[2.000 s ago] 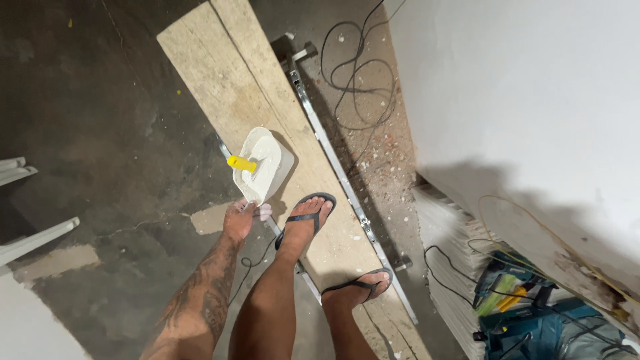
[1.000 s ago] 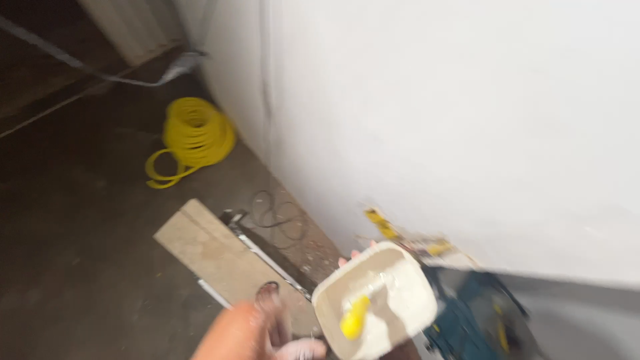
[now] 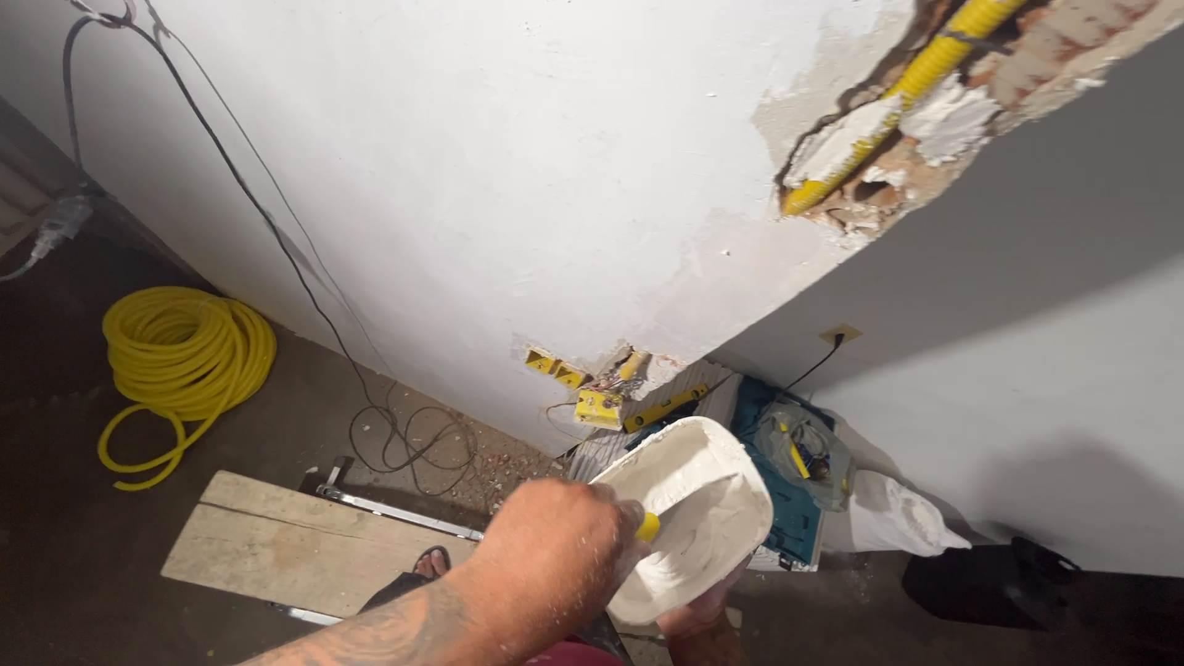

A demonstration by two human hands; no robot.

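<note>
My left hand (image 3: 564,546), on the tattooed arm, is closed on the yellow handle (image 3: 648,527) of a putty knife or similar tool. Its blade rests in white plaster or filler inside a pale plastic tub (image 3: 754,472). From below, my right hand (image 3: 698,610) holds the tub's near side, its fingers partly hidden. Beyond the tub is a wall (image 3: 481,166) with yellow electrical boxes (image 3: 555,367) in it. Higher up, yellow corrugated conduit (image 3: 934,69) runs through a broken channel with white filler around part of it.
A wooden plank (image 3: 268,536) is underfoot, beside a metal rail (image 3: 398,511). Coiled yellow conduit (image 3: 185,347) and a loose black cable (image 3: 407,444) lie on the floor. Right of the tub are a teal tool case (image 3: 795,532), a white sack (image 3: 897,513) and a plugged-in cord (image 3: 814,363).
My left hand has closed on the yellow handle, which stood free in the tub before. The tub has left the plank and is in my right hand. The view has swung toward the wall.
</note>
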